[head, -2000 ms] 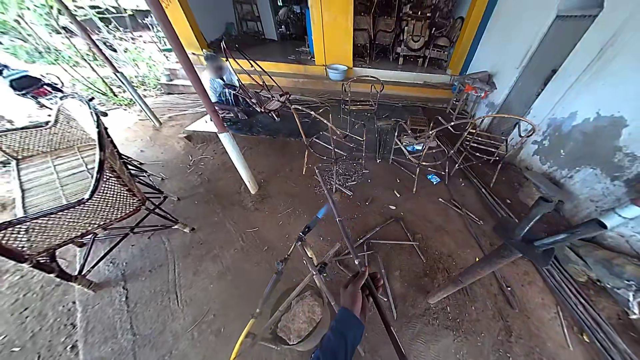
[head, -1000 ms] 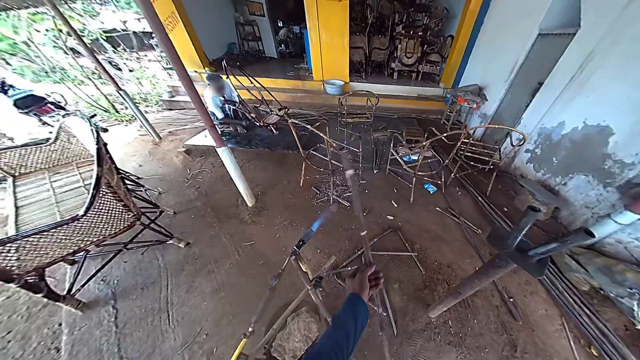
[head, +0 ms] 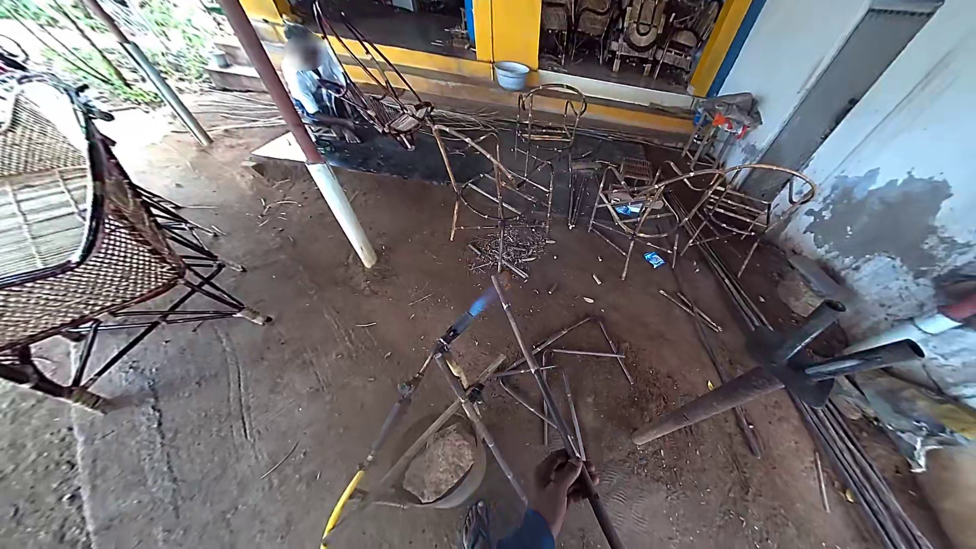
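My right hand [head: 560,480] is closed round a long thin cane pole [head: 526,347], low in the view. The pole slants up and left, and its upper tip lies beside the blue flame [head: 482,303] of a gas torch [head: 455,329]. Sticks prop the torch up, and a yellow hose [head: 343,499] runs down from it. Below it, a large stone [head: 441,463] sits in a round basin [head: 469,488]. Jointed cane pieces [head: 587,352] lie on the ground behind the pole. My left hand is not in view.
A woven cane sofa [head: 114,259] stands at left, near a post [head: 335,206]. Unfinished cane chair frames [head: 496,171] stand ahead. A metal pipe stand [head: 717,404] and long poles [head: 846,465] lie at right. A person [head: 309,76] sits at the back left beside a cane frame [head: 393,114].
The pole in my right hand has shifted; its tip stood higher, above the flame, and is now close beside it. The flame keeps burning.
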